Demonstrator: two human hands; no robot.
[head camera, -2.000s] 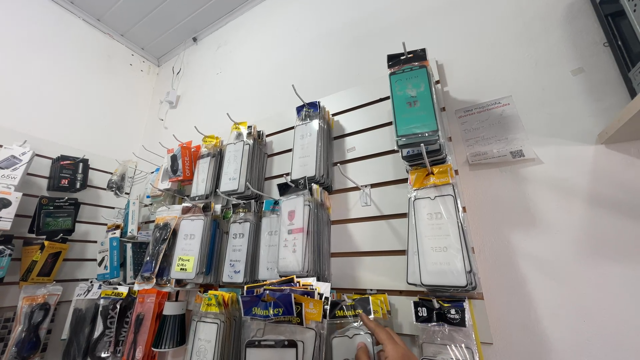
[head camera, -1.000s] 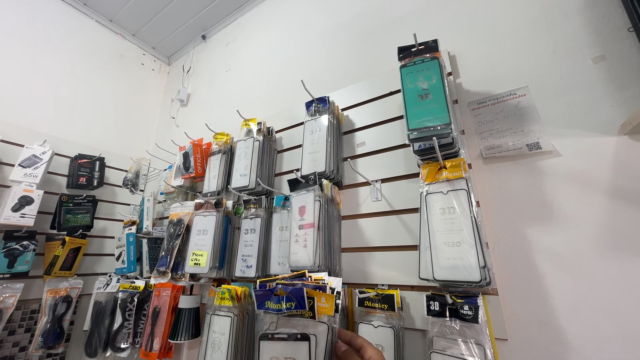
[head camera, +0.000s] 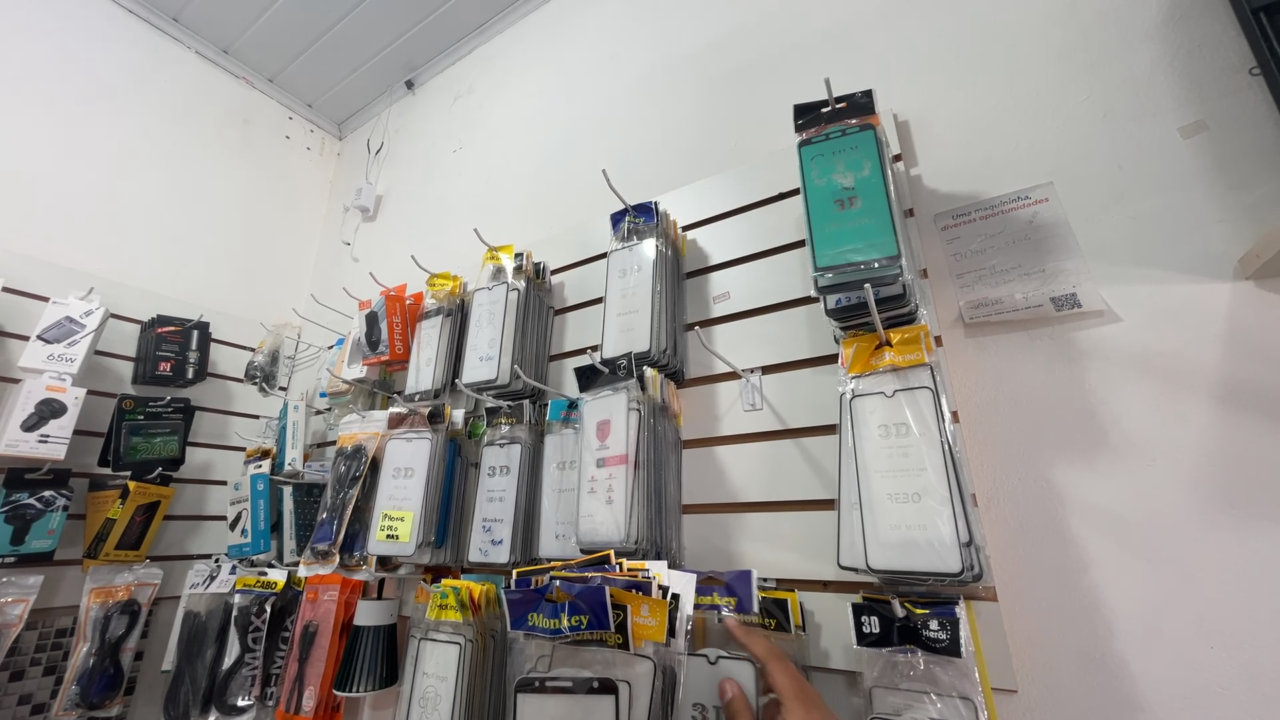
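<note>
One of my hands (head camera: 775, 675), most likely the right, reaches up at the bottom edge, right of centre. Its index finger and thumb are at a bagged screen protector (head camera: 715, 680) with a blue header; whether they pinch it cannot be told. Just left hangs a thick bunch of bagged protectors, the front one with a blue header (head camera: 556, 615). Behind the finger is another packet's black and yellow header (head camera: 780, 612). To the right hangs a packet with a black header (head camera: 905, 628). The other hand is out of view.
A slatwall (head camera: 760, 520) carries hooks of bagged screen protectors (head camera: 625, 300). A bare metal hook (head camera: 722, 352) juts out mid-panel. Boxed chargers (head camera: 62, 335) and bagged cables (head camera: 110, 640) hang at left. A paper notice (head camera: 1015, 255) is taped to the wall at right.
A second ago the hand was lower, beside the bunch; now its finger is raised against a blue-headed packet. That packet now partly covers the black-and-yellow-headed one.
</note>
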